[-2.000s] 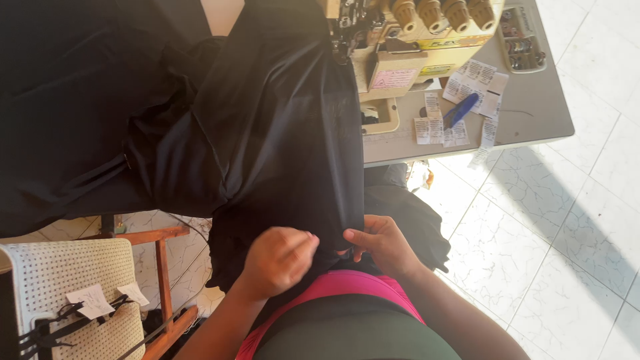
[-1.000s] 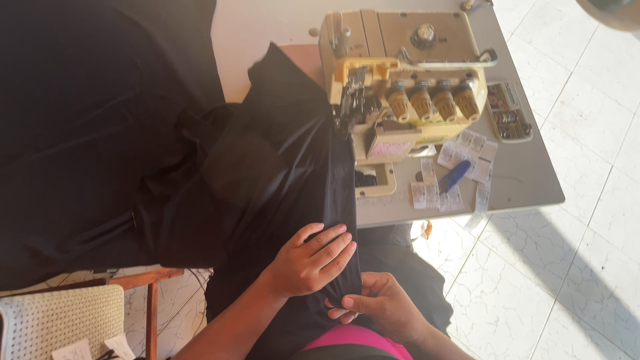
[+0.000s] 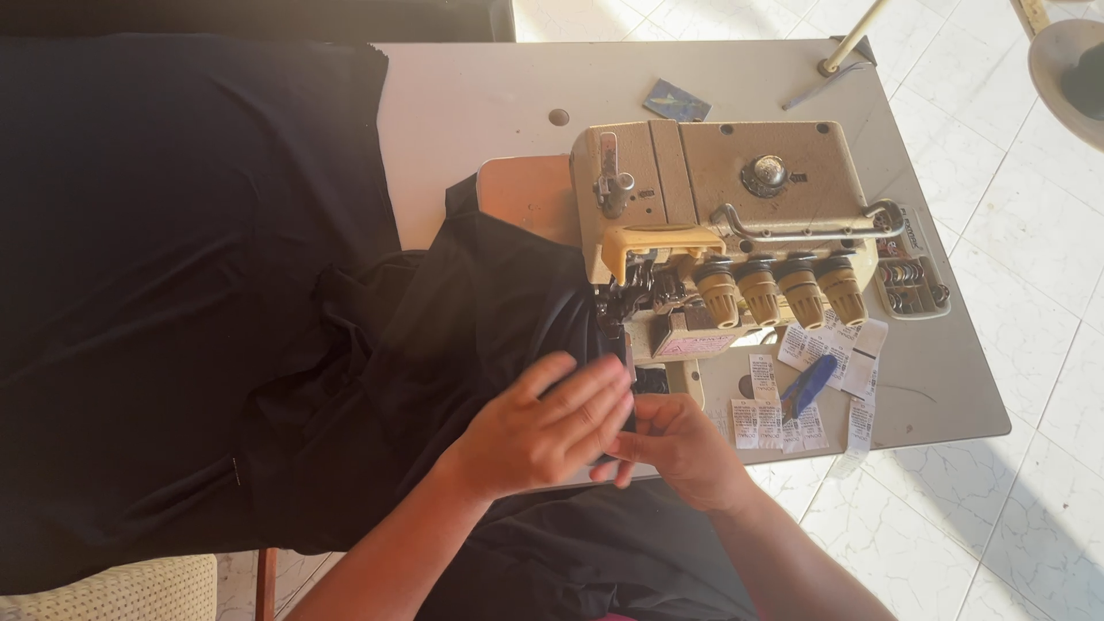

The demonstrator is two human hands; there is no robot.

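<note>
Black fabric (image 3: 448, 310) spreads over the left of the table and runs up to the presser foot of a beige overlock sewing machine (image 3: 716, 181). My left hand (image 3: 543, 423) lies palm down on the fabric just below the presser foot, its fingers stretched toward the edge. Close beside it, my right hand (image 3: 673, 448) pinches the fabric edge between thumb and fingers. The fingertips of both hands nearly meet, and the cloth between them is partly hidden. More black fabric (image 3: 586, 552) hangs down over the table's near side.
Printed white labels (image 3: 759, 423) and blue thread snips (image 3: 809, 385) lie right of my right hand. A small parts tray (image 3: 914, 289) sits at the machine's right. A blue flat piece (image 3: 677, 101) lies behind it. A woven chair seat (image 3: 129, 591) stands at the lower left.
Both hands have moved up along the fabric edge from near my lap to just below the presser foot. The view has shifted, showing more of the machine and table.
</note>
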